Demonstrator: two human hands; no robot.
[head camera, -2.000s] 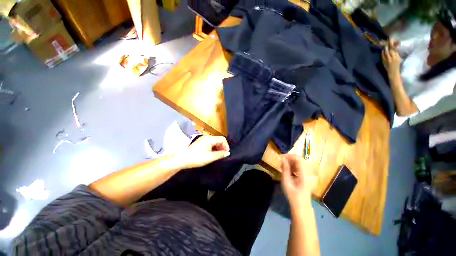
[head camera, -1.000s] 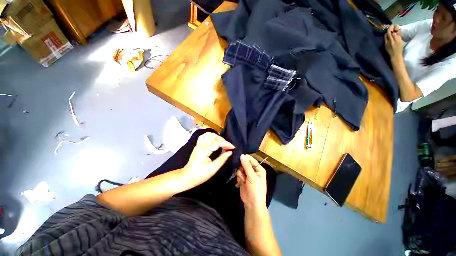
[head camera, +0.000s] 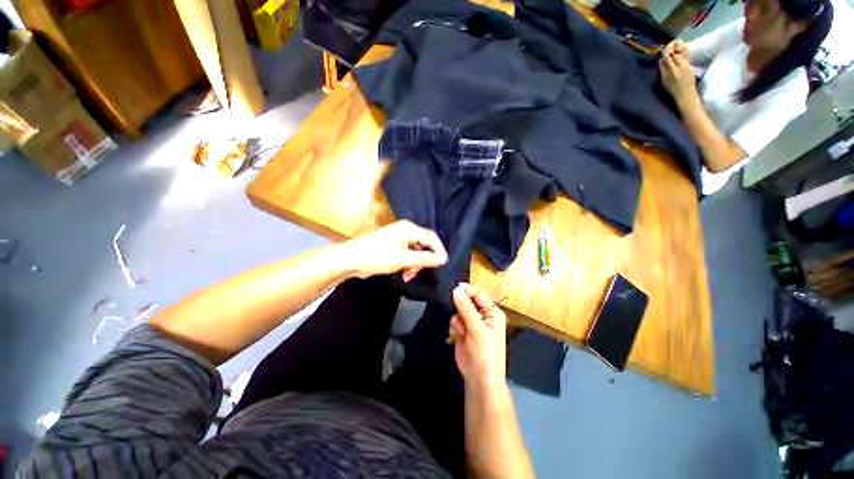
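Observation:
A dark garment (head camera: 435, 201) hangs over the near edge of the wooden table (head camera: 309, 182), with a white-checked band (head camera: 480, 157) on it. My left hand (head camera: 403, 251) is at the garment's lower part with fingers curled and pinching at its edge. My right hand (head camera: 479, 327) is just below and right of it, fingertips closed at the cloth edge. A thin thread-like or tool-like tip sticks out from the right hand; I cannot tell which. The cloth between the hands is dark and partly hidden.
A smartphone (head camera: 617, 322) and a small green cutter (head camera: 544, 253) lie on the table's right part. More dark garments (head camera: 562, 103) cover the table. A person in white (head camera: 763, 103) handles cloth at the far right. A dark offcut (head camera: 536, 363) is below the table edge; cardboard boxes (head camera: 66, 140) stand far left.
Both hands have come together at the garment's lower edge since two seconds ago, the right moving left from apart. In the last second the left hand has risen slightly. The view has shifted.

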